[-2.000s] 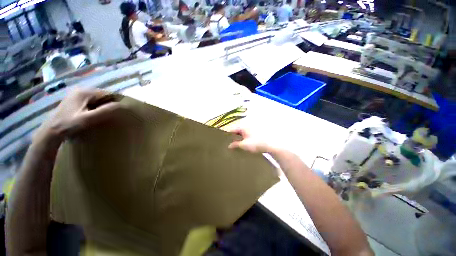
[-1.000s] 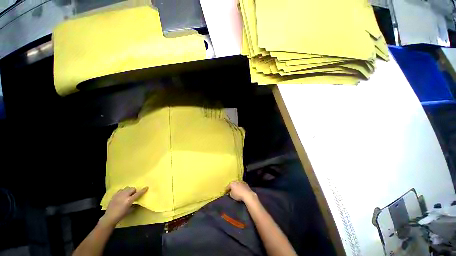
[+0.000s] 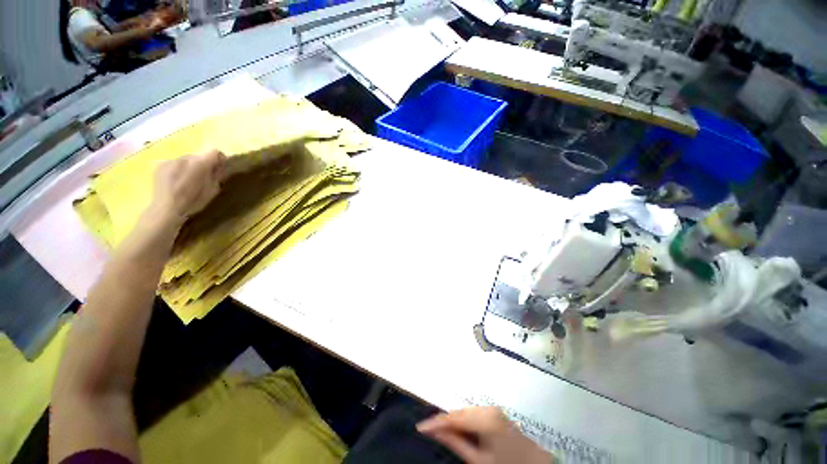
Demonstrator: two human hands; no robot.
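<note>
A stack of yellow cut panels (image 3: 272,222) lies at the left of the white sewing table, its layers fanned at the front right. My left hand (image 3: 189,184) grips the edge of the top panel and lifts it, with a dark gap under it. My right hand (image 3: 476,433) is at the bottom edge of the picture near the table's front edge, partly cut off, with no panel seen in it. More yellow panels (image 3: 240,421) lie low in front of me, below the table edge.
The white sewing machine (image 3: 580,263) stands at the right with a white cloth (image 3: 753,285) draped over it. A blue bin (image 3: 444,118) is behind the table. Another yellow piece (image 3: 27,390) shows at the lower left. A person (image 3: 113,36) is at the upper left.
The view has swung right and up to the table. My left hand has left the joined panels in front of me and taken the top panel of the stack. My right hand has also left them.
</note>
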